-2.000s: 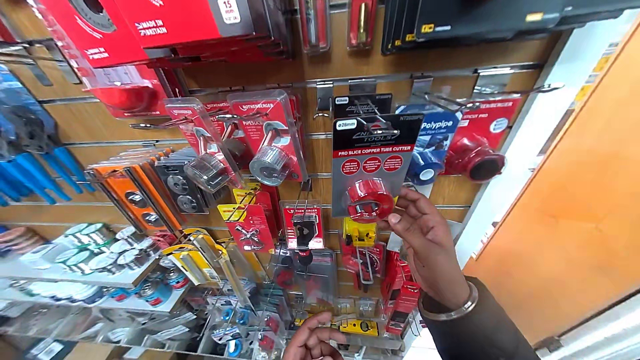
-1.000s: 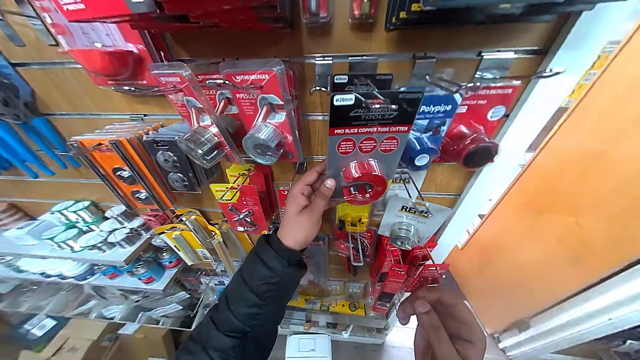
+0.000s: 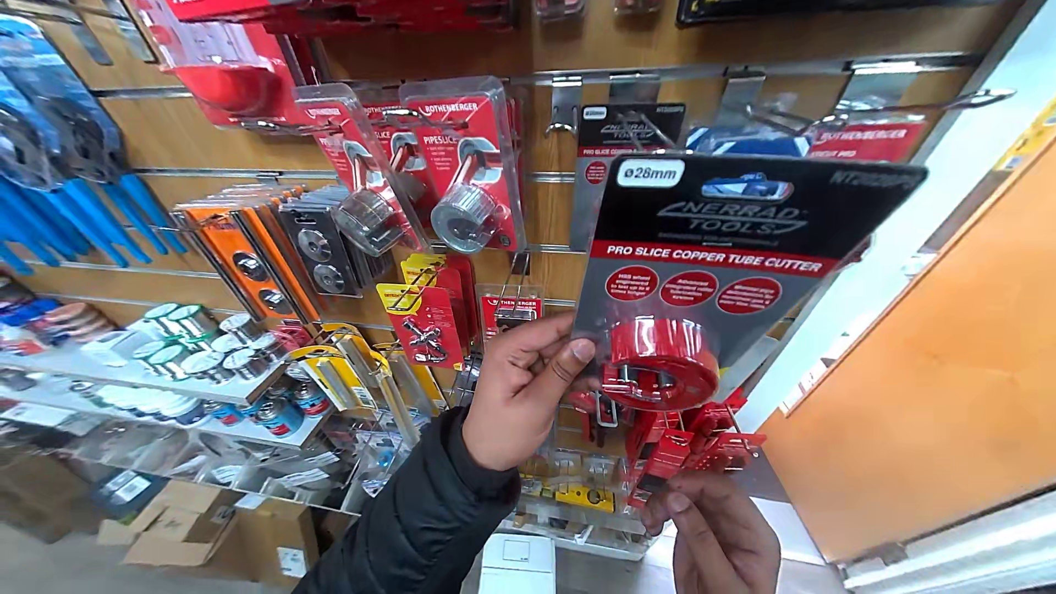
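Observation:
My left hand (image 3: 528,388) grips the lower left edge of a carded copper tube cutter pack (image 3: 701,280), thumb in front. The pack is black, grey and red, marked Nerrad Tools and 28mm, with a round red cutter (image 3: 662,363) under clear plastic. It is held off the wall, in front of a similar pack (image 3: 594,132) on a hook. My right hand (image 3: 714,528) is below the pack, fingers bent and thumb near the fingertips, close to red carded goods (image 3: 685,441). Whether those fingertips hold anything cannot be made out.
Rothenberger pipe cutters (image 3: 466,181) hang to the left on the slatted wall (image 3: 544,198). Blue-handled tools (image 3: 66,190) hang farther left. Tins (image 3: 190,326) stand on a shelf above cardboard boxes (image 3: 272,528). An orange-brown panel (image 3: 924,396) stands at right, a white box (image 3: 518,565) below.
The 28mm pack, on the display two seconds ago, is now off it, nearer the camera, in my left hand. My right hand has moved from beside the cutter to below it.

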